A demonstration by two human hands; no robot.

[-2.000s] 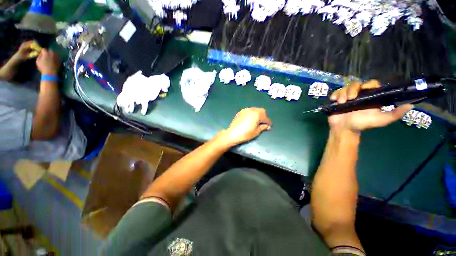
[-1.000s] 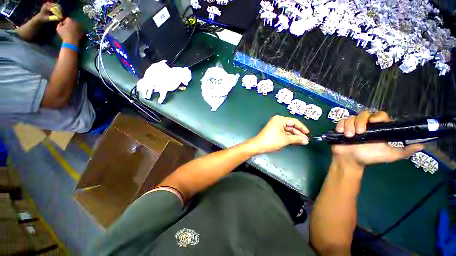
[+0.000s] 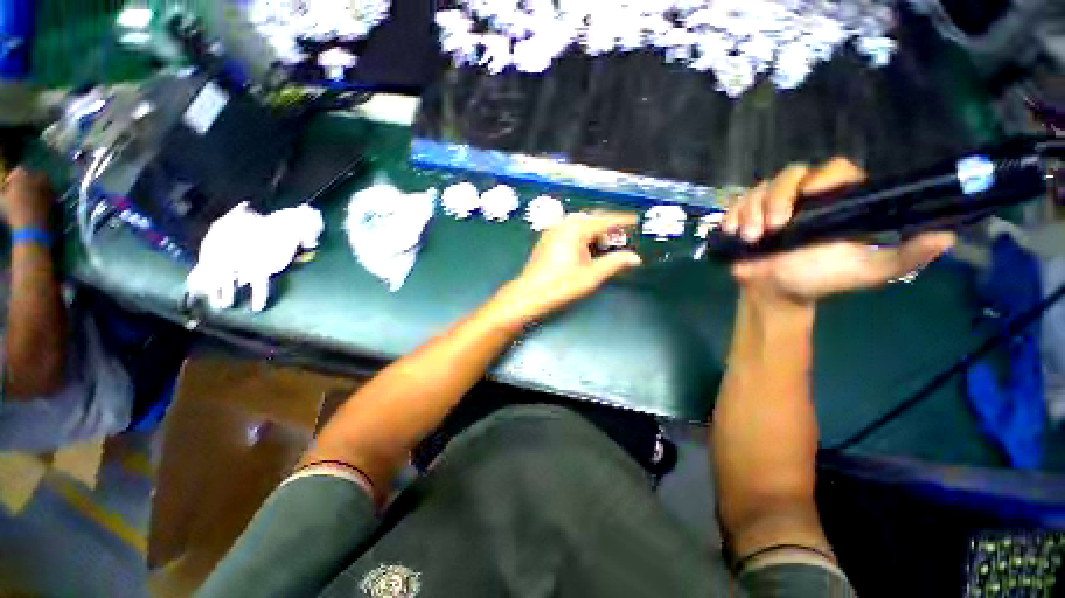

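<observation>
My right hand (image 3: 806,240) is closed around a thick black electric screwdriver (image 3: 888,208), held nearly level with its tip pointing left over the bench. My left hand (image 3: 566,266) is at the row of small white assemblies (image 3: 499,202), left of the screwdriver tip. Its thumb and fingers are apart around one white assembly (image 3: 613,238); whether they grip it is unclear. Another white assembly (image 3: 665,221) lies between my hands. The screwdriver tip is blurred, and part of the row is hidden behind my hands.
White parts (image 3: 736,47) are heaped on the black surface (image 3: 561,117) beyond the blue edge strip. A clear bag (image 3: 389,231) and white glove (image 3: 251,251) lie left. Blue cloth (image 3: 1007,350) and a black cord are right. A person's arm (image 3: 35,304) shows at far left; a cardboard box (image 3: 228,467) sits below.
My left hand has moved from the screwdriver tip to the row of assemblies, its fingers spread wider. My right hand still holds the screwdriver. The camera view has turned, showing more blue cloth.
</observation>
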